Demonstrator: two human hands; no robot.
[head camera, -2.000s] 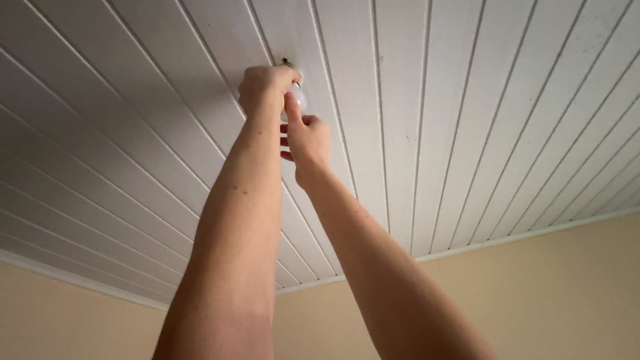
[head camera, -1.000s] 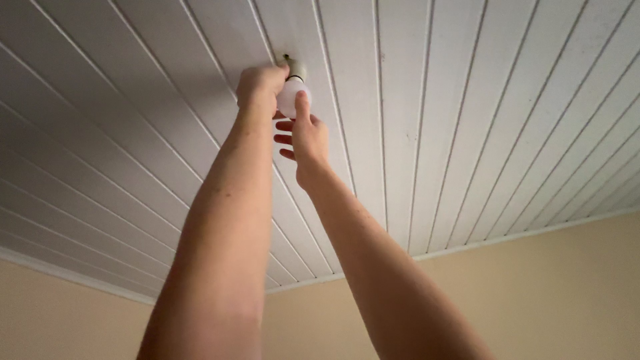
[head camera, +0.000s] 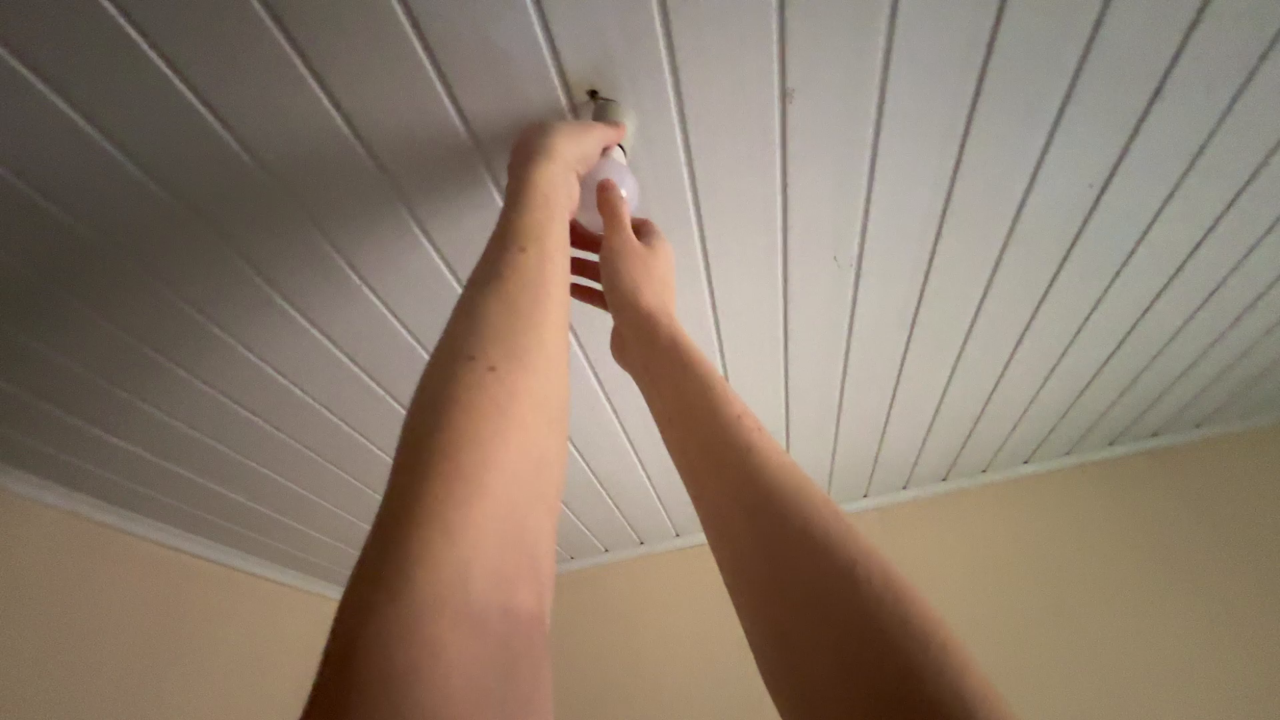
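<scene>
A white light bulb (head camera: 622, 182) hangs below a pale lamp holder (head camera: 612, 110) at the ceiling, in the upper middle of the view. My left hand (head camera: 562, 155) is closed around the lamp holder, its fingertips reaching across it just above the bulb. From below, my right hand (head camera: 636, 255) grips the bulb, the thumb lying on the near side and the other fingers partly hidden behind. The bulb's neck shows between the two hands, next to a dark ring at the holder's lower edge. A small dark hole or wire end (head camera: 594, 95) shows beside the holder.
White ceiling boards (head camera: 830, 260) with long grooves spread overhead. A white trim strip (head camera: 1040, 466) runs where the ceiling meets the beige wall (head camera: 1120, 580). A soft shadow lies over the boards to the left of my arms.
My left hand has shifted its hold at the lamp holder, and more of the holder showed one second ago. Two seconds ago my hands covered more of the bulb.
</scene>
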